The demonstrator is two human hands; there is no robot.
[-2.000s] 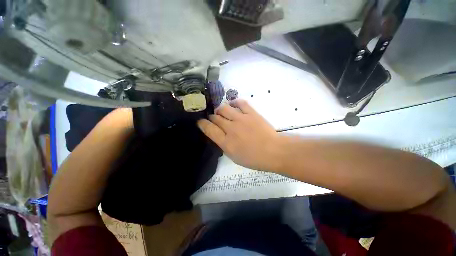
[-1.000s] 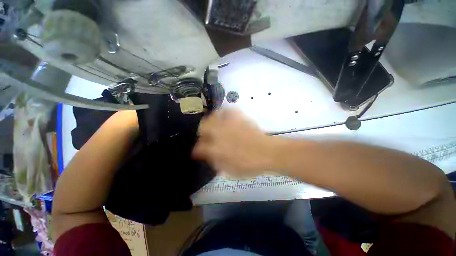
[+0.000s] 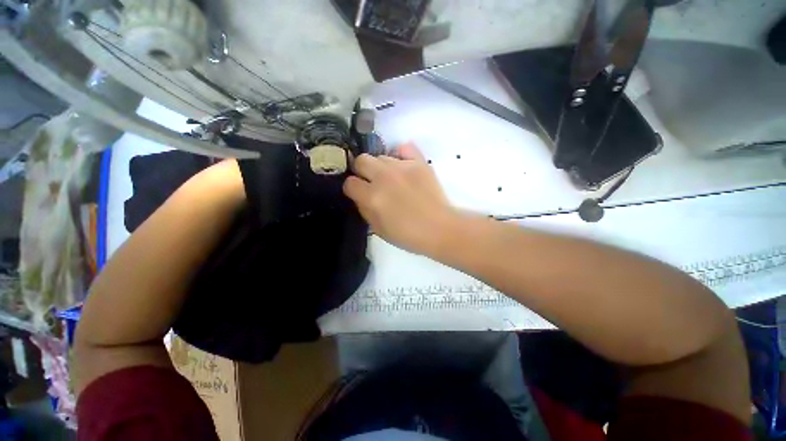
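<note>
The black garment piece (image 3: 284,250) lies bunched left of and below the needle area and hangs over the table's front edge. The tan block (image 3: 327,159) sits at the needle area of the white sewing machine (image 3: 284,52). My right hand (image 3: 396,194) is at the right edge of the cloth, close beside the tan block, its fingertips bent at the cloth. Whether they pinch it cannot be told. My left forearm reaches up to the machine from the left; my left hand is hidden behind the machine head and cloth.
A phone (image 3: 612,129) lies on the machine bed at right, behind dark upright snips (image 3: 595,77). A thin grey metal strip (image 3: 478,99) lies beside it. A small dark disc (image 3: 591,210) is nearer me. A carton (image 3: 207,383) stands below the table.
My right hand has moved from lower on the cloth, where it was blurred, up to beside the tan block. The whole view has shifted slightly.
</note>
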